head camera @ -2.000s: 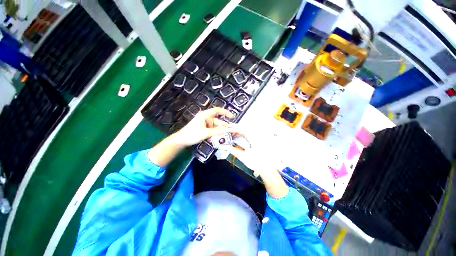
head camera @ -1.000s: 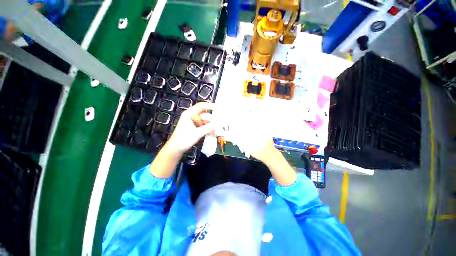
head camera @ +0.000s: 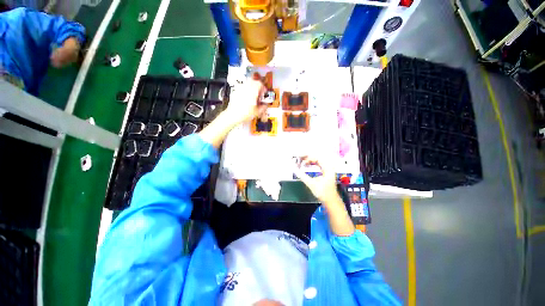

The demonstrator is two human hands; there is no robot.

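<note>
My left hand (head camera: 244, 104) reaches to an orange-brown nest under the press head (head camera: 258, 48). Its fingers are around a small pale watch housing (head camera: 269, 96) at that nest; how far the housing sits in the nest cannot be told. Two brown nests (head camera: 296, 122) stand to the right, and a lighter orange nest (head camera: 263, 125) is just below my left hand. My right hand (head camera: 317, 177) is over the near edge of the white-covered bench (head camera: 322, 143), fingers bent. The glare hides whether it holds a small part.
A black blister tray (head camera: 173, 89) with housings is at left, beside the green conveyor (head camera: 72, 197). Stacked black trays (head camera: 418, 122) stand at right. Pink pieces (head camera: 345, 128), a red button (head camera: 345, 179) and a keypad device (head camera: 357, 203) are near. Another person's hand (head camera: 66, 52) is upper left.
My hands were together near the tray and have separated. My left hand has moved forward to the nests; my right hand is near the bench edge. The view has turned and shifted.
</note>
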